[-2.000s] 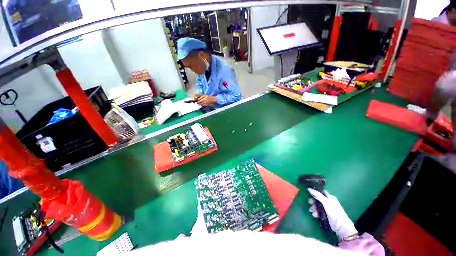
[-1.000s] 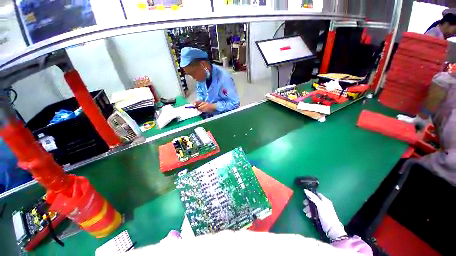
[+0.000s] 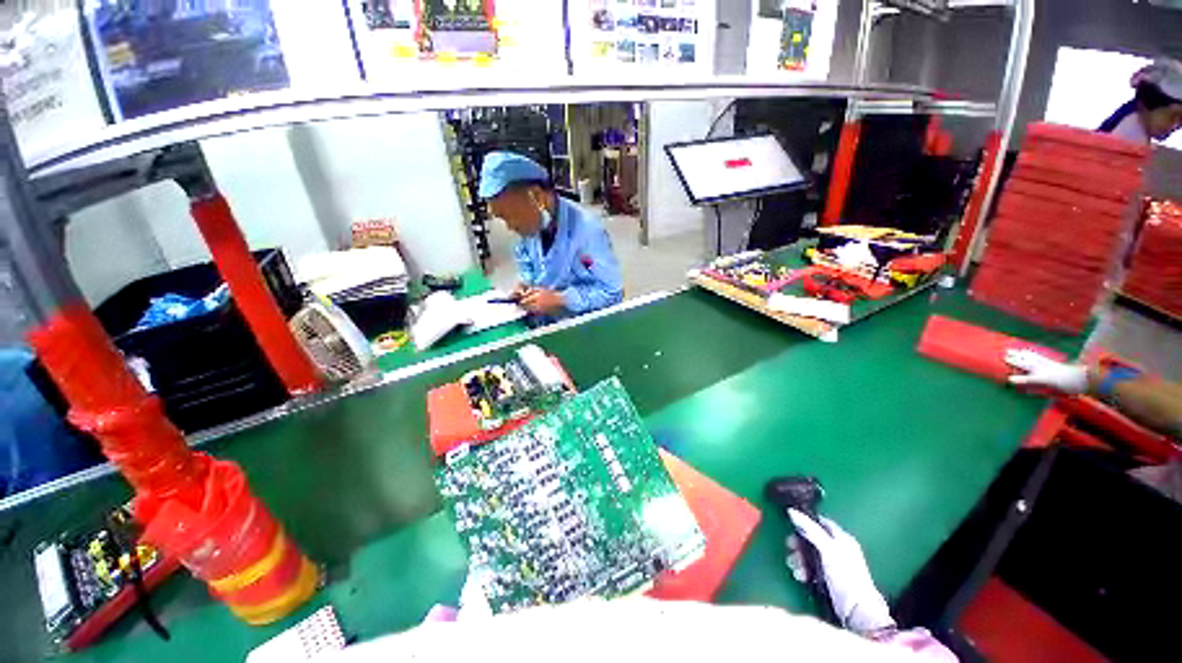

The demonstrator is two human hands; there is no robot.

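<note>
A green circuit board, solder side up, is held tilted partly over a red foam pad. My left hand is gloved and mostly hidden at the board's lower left edge; it appears to grip that edge. My right hand, in a white glove, holds the black barcode scanner low over the green bench, right of the pad. The scanner's head points away from me. A white shape at the bottom hides the board's near edge.
Another board lies component side up on red foam beyond. A red-wrapped post and notebook are at left. A parts tray is at the far end. Another person's gloved hand touches red foam at right; a black bin is nearer.
The held board has moved left and away, uncovering more of its foam pad and overlapping the far board's pad in view. Another person's hand has come onto the red foam at right.
</note>
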